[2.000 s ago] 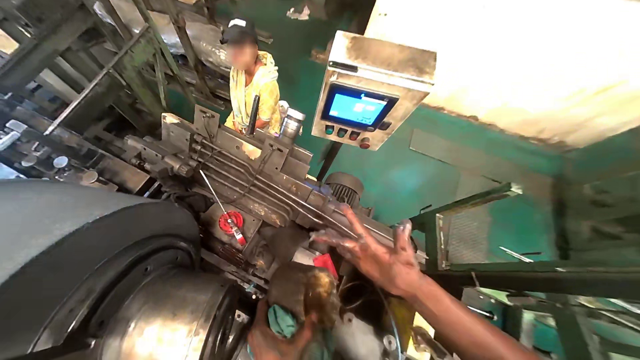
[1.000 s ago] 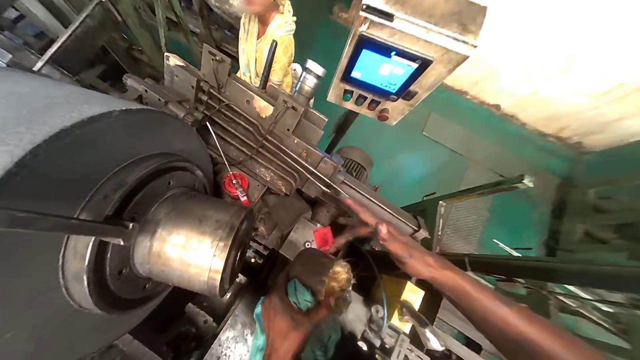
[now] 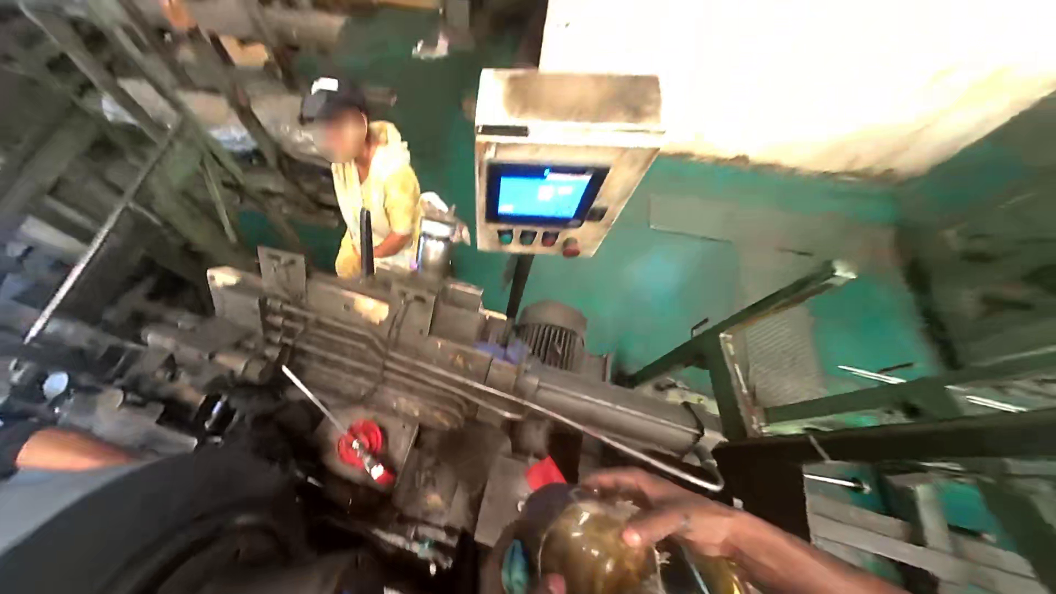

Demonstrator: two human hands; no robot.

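Note:
At the bottom edge, a dark rounded container (image 3: 549,500) shows a glossy amber, grease-like mass (image 3: 590,544) at its mouth. My right hand (image 3: 681,513) comes in from the lower right and curls over its top, with the thumb on the amber mass. Of my left hand (image 3: 556,584) only a fingertip shows, against the container's near side; the rest is cut off by the frame. A bit of green cloth (image 3: 515,568) lies against the container's left side. Just behind it is a red piece (image 3: 544,473). A red round part (image 3: 361,450) with a thin rod sits farther left on the machine.
A large dark roll or drum (image 3: 165,511) fills the lower left. Machine rails and pipes (image 3: 462,371) run across the middle, beside a motor (image 3: 551,334). A control box (image 3: 569,103) stands behind. A person (image 3: 375,190) is beyond the machine; another person's forearm (image 3: 74,450) shows at left.
My right hand, reaching over the machine before, is now on the container. My left hand has mostly dropped out of view. A forearm has appeared at the left edge. The view has shifted.

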